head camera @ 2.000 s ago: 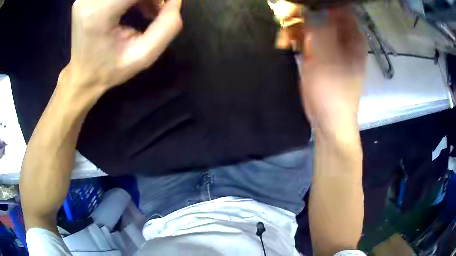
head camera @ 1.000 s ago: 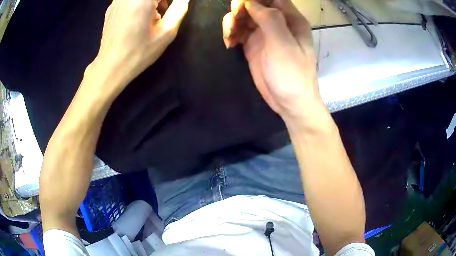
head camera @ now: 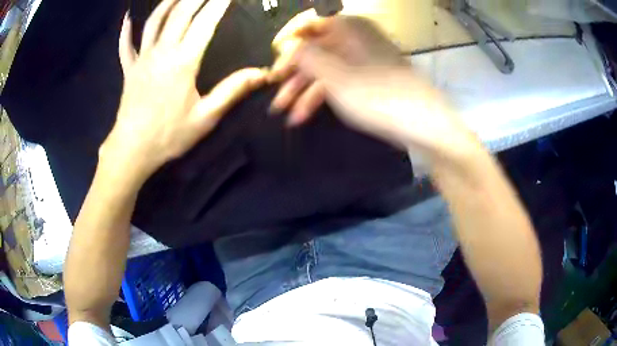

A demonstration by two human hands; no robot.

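Note:
A large black fabric panel (head camera: 270,176) covers the table in front of me and hangs over my lap. My left hand (head camera: 169,94) lies flat on it at the upper left, fingers spread, thumb pointing right. My right hand (head camera: 345,74) is blurred over the fabric at upper centre, fingers curled, close to my left thumb tip. Whether it pinches the fabric cannot be told. Small lit metal parts (head camera: 270,4) show at the top edge, partly cut off.
Grey metal snips or tweezers (head camera: 488,40) lie on the yellowish bed plate (head camera: 419,23) at upper right. The white tabletop (head camera: 514,94) edge runs below. A blue basket (head camera: 154,284) and white folded pieces (head camera: 193,307) are at lower left. A brown box (head camera: 583,330) is at lower right.
My left hand has opened and spread flat on the fabric. My right hand has moved left from the bed plate toward my left thumb. The fabric's left part has shifted.

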